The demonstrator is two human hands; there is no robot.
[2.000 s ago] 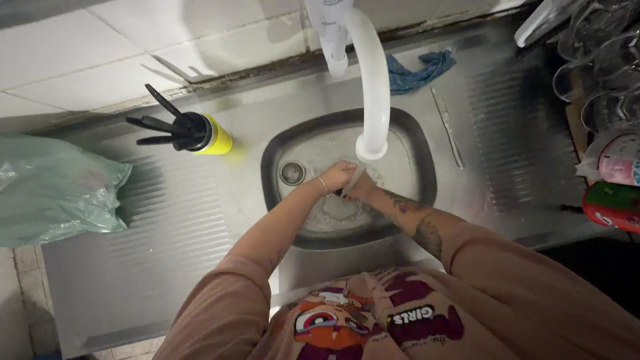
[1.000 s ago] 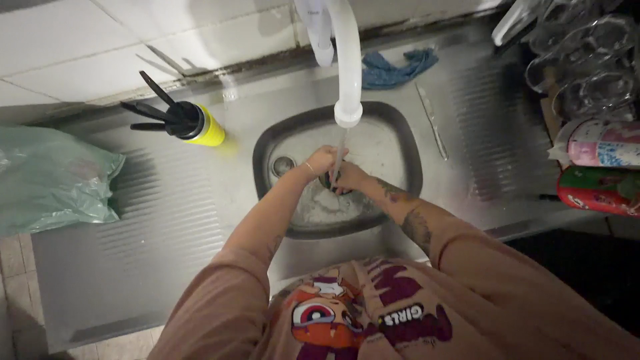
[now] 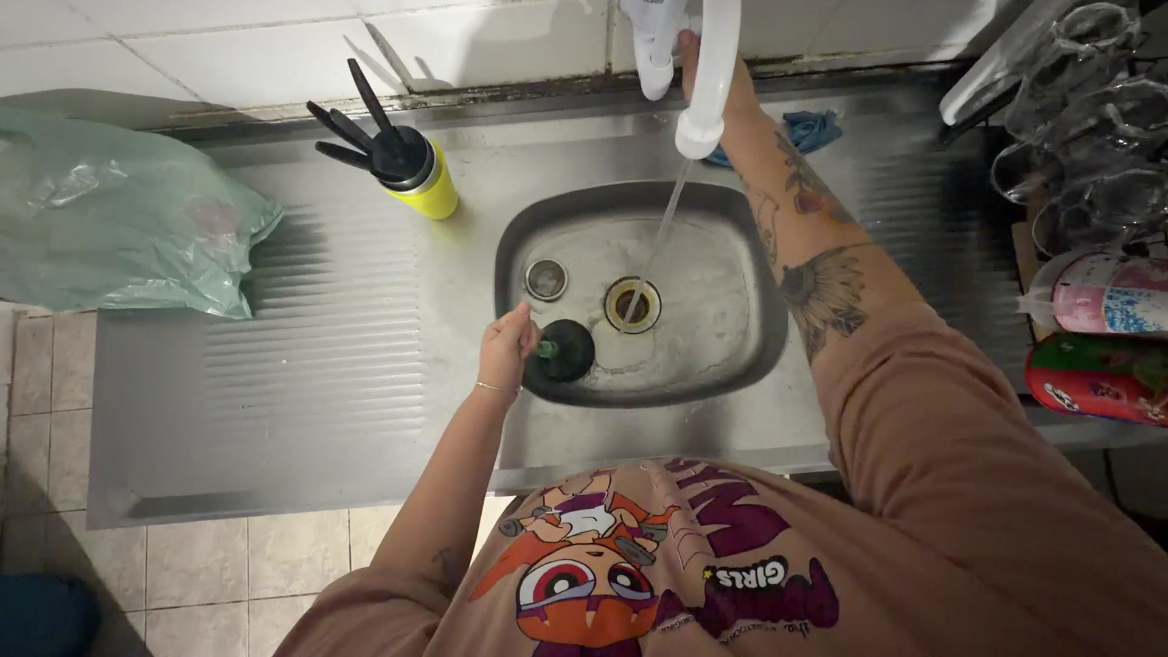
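Observation:
My left hand point(image 3: 507, 347) is closed on the green handle of a small sink plunger point(image 3: 568, 351), its dark rubber cup over the left front part of the steel sink basin point(image 3: 721, 365). My right hand point(image 3: 692, 64) reaches up to the white tap body at the wall, partly hidden behind the curved spout point(image 3: 716, 82); its grip cannot be seen. A thin stream of water point(image 3: 667, 224) runs from the spout to the drain opening point(image 3: 632, 305). A round metal drain strainer point(image 3: 547, 279) lies in the basin to the left of the drain.
A yellow cup point(image 3: 431, 192) with black-handled utensils stands left of the basin. Farther left lies a green plastic bag point(image 3: 119, 219). A blue cloth point(image 3: 810, 132) lies behind my right forearm. Clear glasses point(image 3: 1095, 137), a pink-and-white package point(image 3: 1109, 292) and a red-and-green package point(image 3: 1095, 376) sit at right.
My hands were together under the stream in the basin. My right hand has moved up to the tap, and my left hand has moved left with the plunger, now plainly seen. The drain opening now shows.

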